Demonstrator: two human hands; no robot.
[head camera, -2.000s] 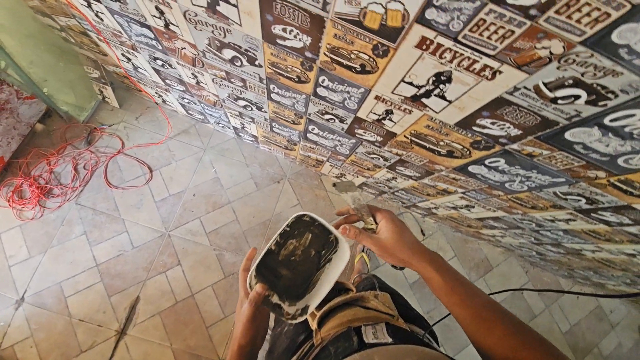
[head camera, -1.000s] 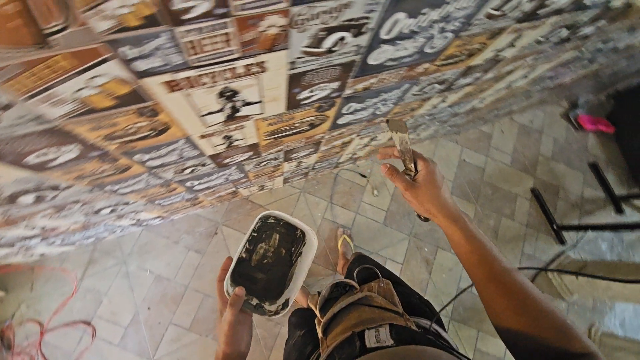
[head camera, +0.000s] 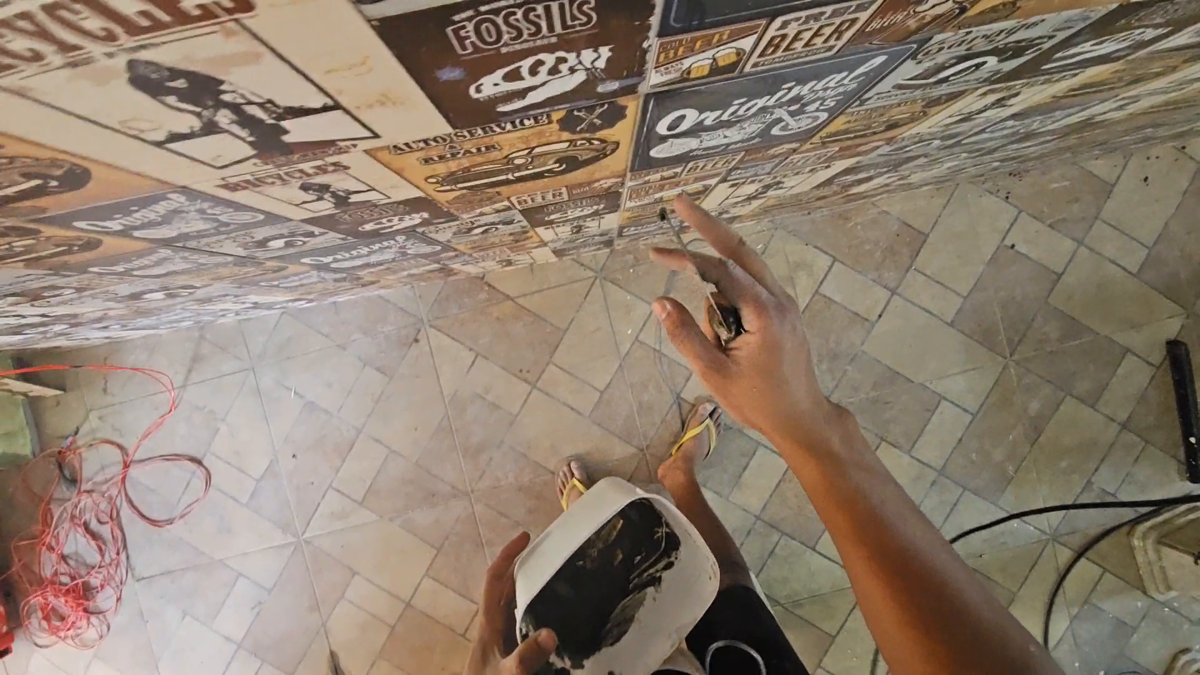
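Observation:
My left hand (head camera: 516, 609) grips a white plastic tub (head camera: 694, 572) by its near left rim, thumb over the edge. Dark grout or paste (head camera: 609, 572) coats the inside of the tub. Farther up, my right hand (head camera: 750, 337) holds a putty knife (head camera: 720, 314), seen nearly edge-on, between thumb and fingers, its blade toward the tiled wall (head camera: 525, 159). Printed poster-style tiles with pictures and lettering cover that wall. Whether the blade touches the wall cannot be told.
Tangled red wire (head camera: 75, 544) lies on the tiled floor (head camera: 375, 422) at the left. A black cable (head camera: 1050, 511) runs across the lower right, near a black bar (head camera: 1182, 408) at the right edge. My feet in yellow-strapped flip-flops (head camera: 698, 436) stand below the wall.
The view has swung strongly about. Two seconds ago my right hand was close beside the tub; now it is farther from it, toward the wall, still holding the putty knife. My left hand still holds the tub.

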